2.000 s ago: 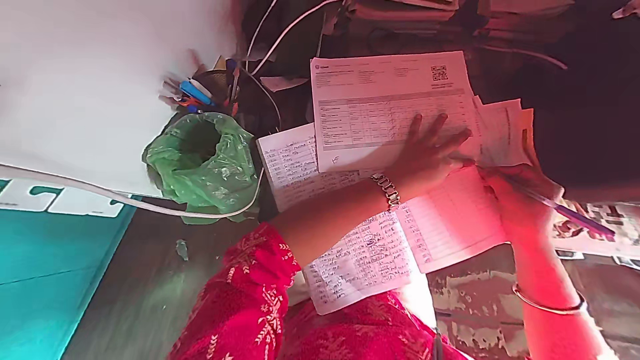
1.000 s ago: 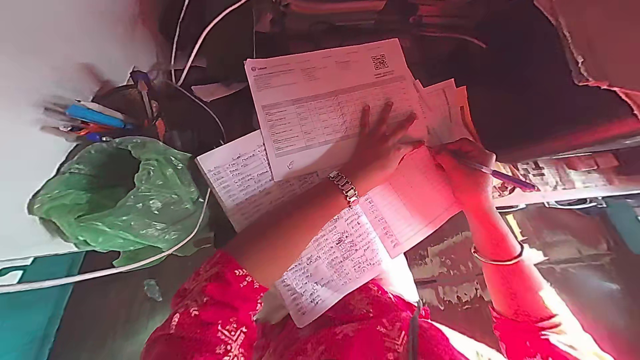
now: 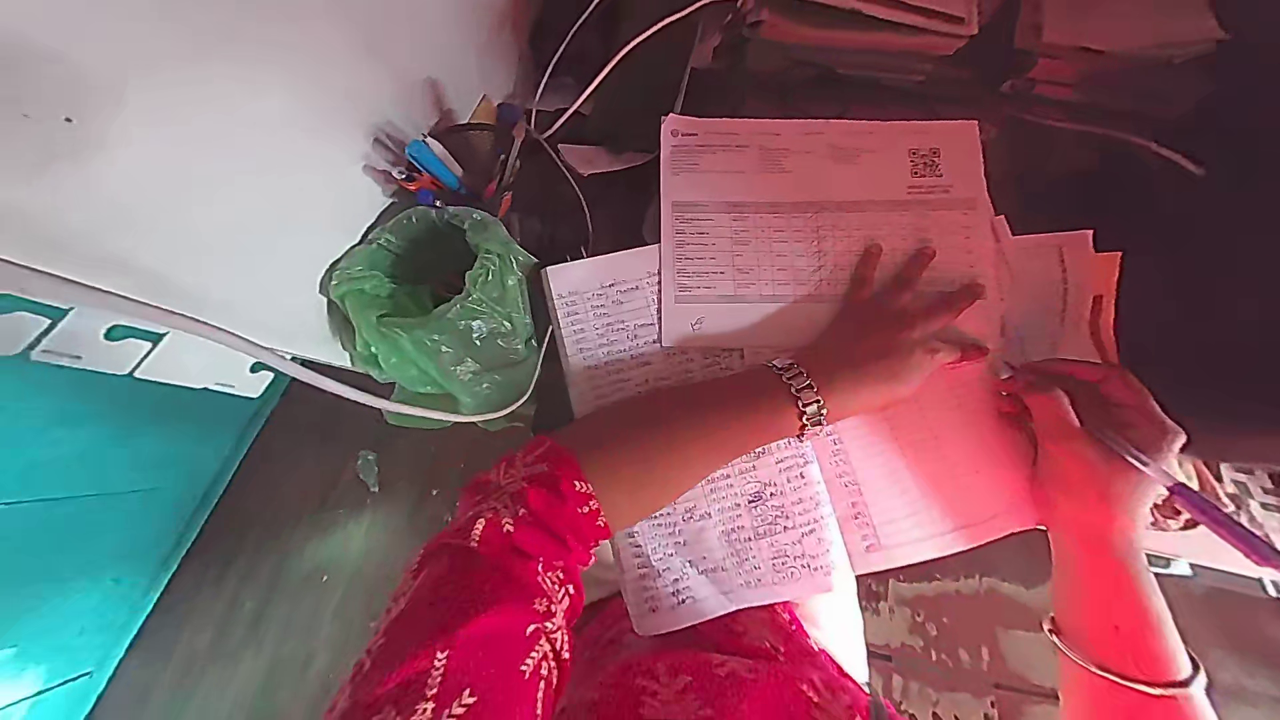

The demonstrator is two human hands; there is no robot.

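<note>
My left hand (image 3: 900, 325) lies with fingers spread over the lower right part of a printed sheet (image 3: 760, 170) with a table and a square code. That sheet rests on an open ruled notebook (image 3: 930, 480), whose left page bears handwriting. In my right hand (image 3: 1090, 430) is a purple pen (image 3: 1215, 520), its shaft slanting down to the right. The pen's tip end is near the notebook's right page, close to my left thumb; whether it touches the paper cannot be told.
A green plastic bag (image 3: 470, 340) lines a bin at the left, beside a holder of pens (image 3: 440, 165). A white cable (image 3: 300, 372) crosses in front of the bag. Stacks of papers (image 3: 860, 30) lie at the back, and more sheets (image 3: 1060, 290) stick out at right.
The view shifts between frames. My left hand stays spread on the printed sheet and my right hand keeps the pen; nothing is plainly taken up or let go.
</note>
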